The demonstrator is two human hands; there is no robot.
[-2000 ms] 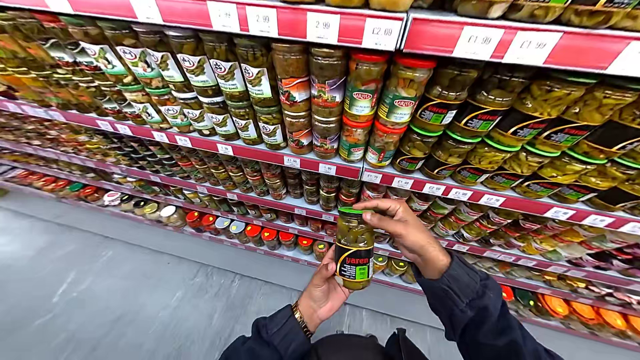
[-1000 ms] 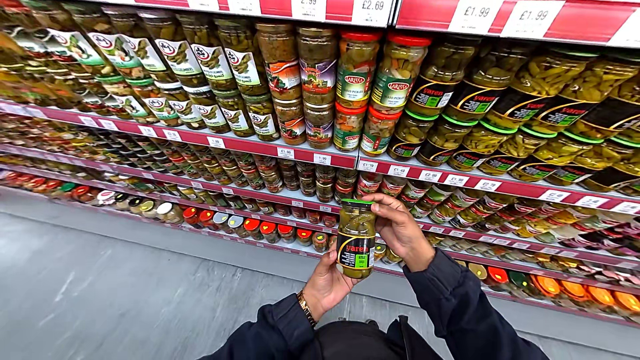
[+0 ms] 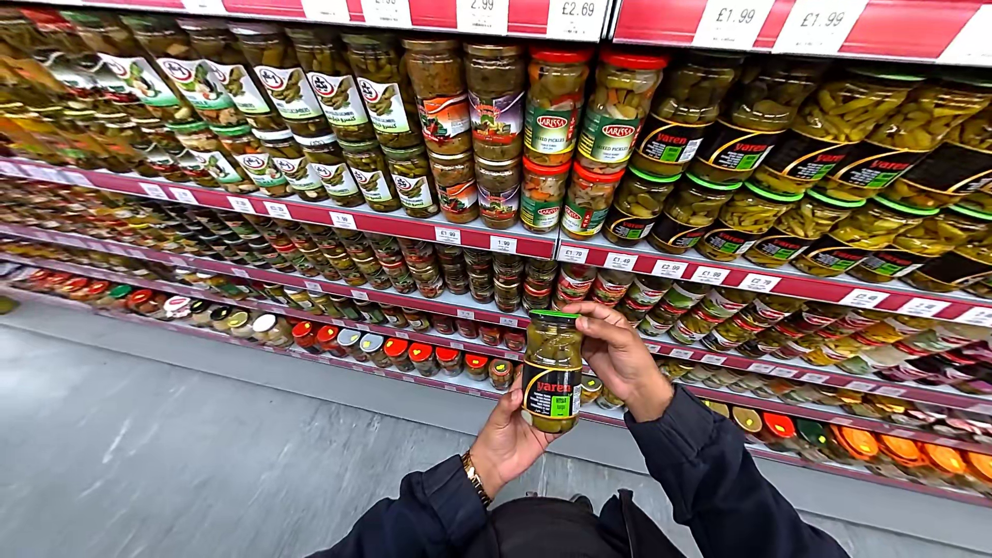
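An upright glass jar of pickles [image 3: 552,372], with a green lid and a black label, is between my hands. My left hand [image 3: 508,446] holds its lower part from the left and below, the thumb on its side. My right hand [image 3: 620,353] has its fingers at the lid and upper right side of the jar. Dark sleeves cover both forearms, and a metal bracelet [image 3: 475,479] is on my left wrist. Behind the jar stand shelves of pickle jars, among them green-lidded jars with similar black labels [image 3: 728,225] at the right.
Long shelves with red price rails [image 3: 465,232] run across the view, stacked with glass jars. Red-lidded jars [image 3: 422,356] line the bottom shelf. A grey floor [image 3: 155,434] lies below at the left. An upper shelf edge with price tags [image 3: 736,23] crosses the top.
Both hands still hold the jar, which stays upright between them. Its label shows more squarely now than two seconds ago. The view has shifted slightly.
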